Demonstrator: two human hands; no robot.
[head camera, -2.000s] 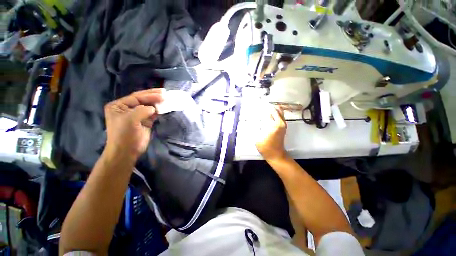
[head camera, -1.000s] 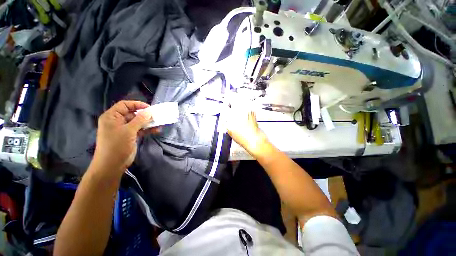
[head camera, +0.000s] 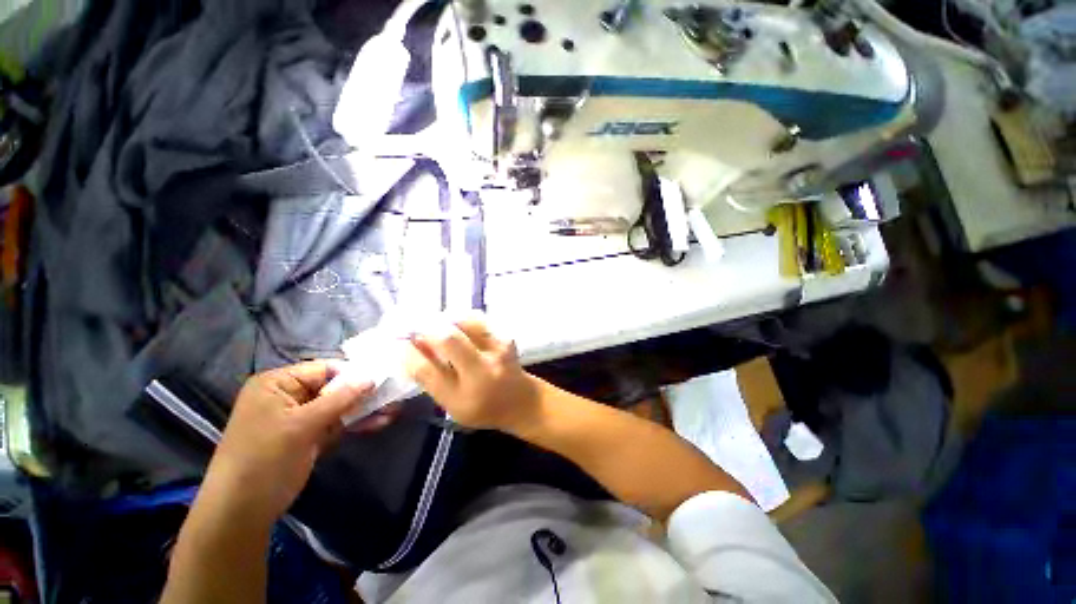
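Note:
My left hand (head camera: 283, 413) pinches the left end of a white label (head camera: 380, 395) over the dark cloth near my lap. My right hand (head camera: 470, 375) is at the label's right side, its fingers bent on it and on glaring white beside it; the exact edges are washed out. The dark grey garment (head camera: 142, 177) is heaped left of the needle, with a flatter part under the machine lamp's glare. A black band with white-striped tape (head camera: 422, 496) runs down to my lap. The presser foot and needle (head camera: 519, 177) are above and beyond my right hand.
The white JACK machine (head camera: 696, 106) stands at the upper right. On its bed lie black-handled scissors (head camera: 649, 224), a thin tool (head camera: 590, 225) and yellow-handled tools (head camera: 814, 242). The lamp (head camera: 375, 89) is left of the head. A paper sheet (head camera: 726, 431) lies on the wooden bench.
My right hand has moved from beside the needle toward my lap and joined my left hand at the label. The view has shifted, so the machine sits further left and higher.

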